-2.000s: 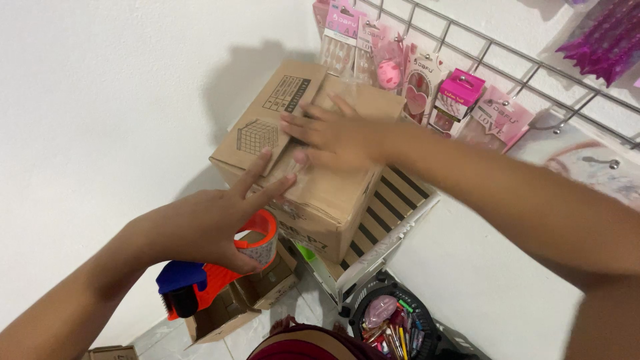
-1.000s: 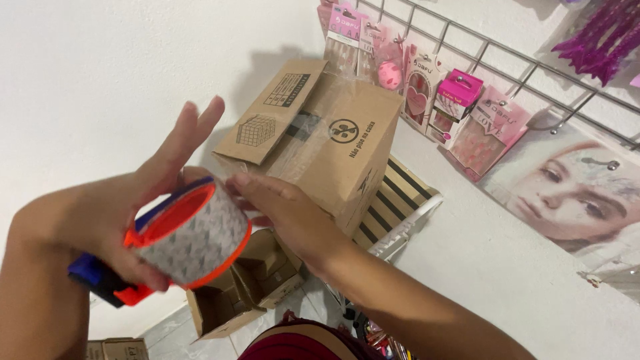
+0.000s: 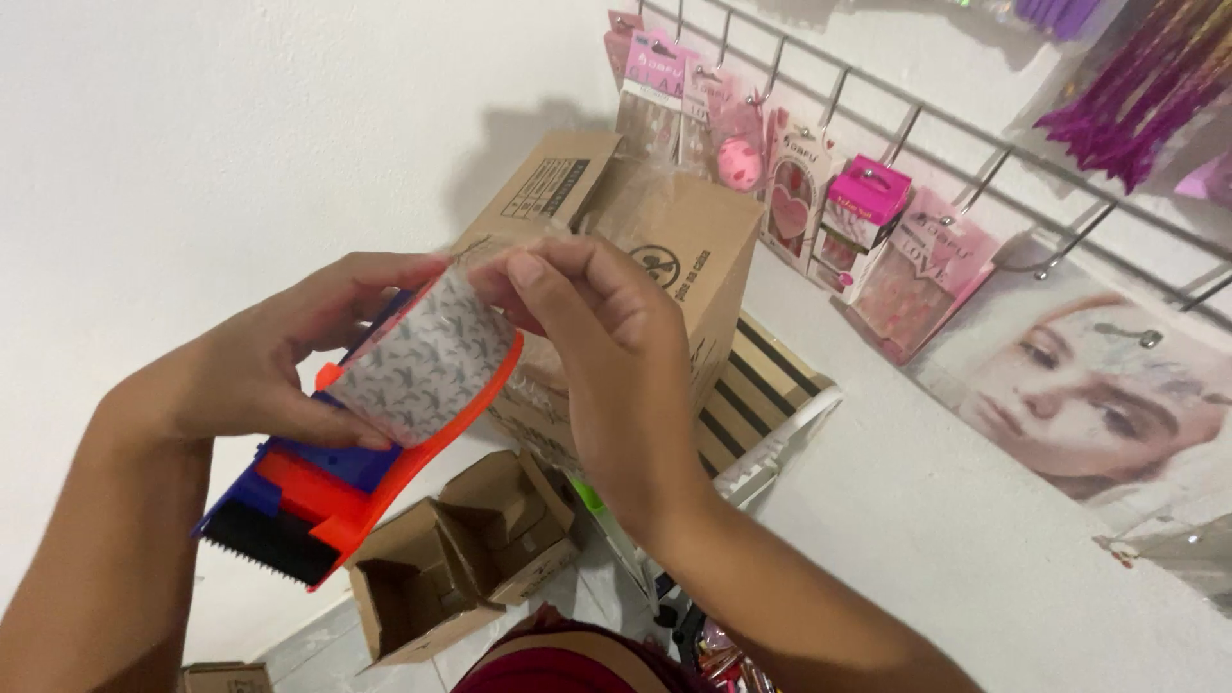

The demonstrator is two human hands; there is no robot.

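My left hand (image 3: 298, 361) grips a blue and orange tape dispenser (image 3: 327, 472) with a roll of patterned packing tape (image 3: 423, 356) on it; its black toothed cutter points down to the left. The thumb and fingers of my right hand (image 3: 597, 337) are pinched at the upper edge of the roll, apparently on the tape's end, though the exact contact is hard to see. Behind both hands stands a cardboard box (image 3: 707, 226) with printed marks. Its top flaps are folded over, one slightly raised, and clear tape shows on them. My hands hide its near part.
The box rests on a striped slatted stand (image 3: 760, 395) with a white frame. An open divided carton (image 3: 462, 549) sits on the tiled floor, near a black container of small items (image 3: 727, 659). Packaged beauty goods (image 3: 799, 188) hang from a wire rack (image 3: 914, 106) at the right.
My right hand has come off the box top and is now at the tape roll. My left hand has turned the dispenser, bringing the roll up in front of the box.
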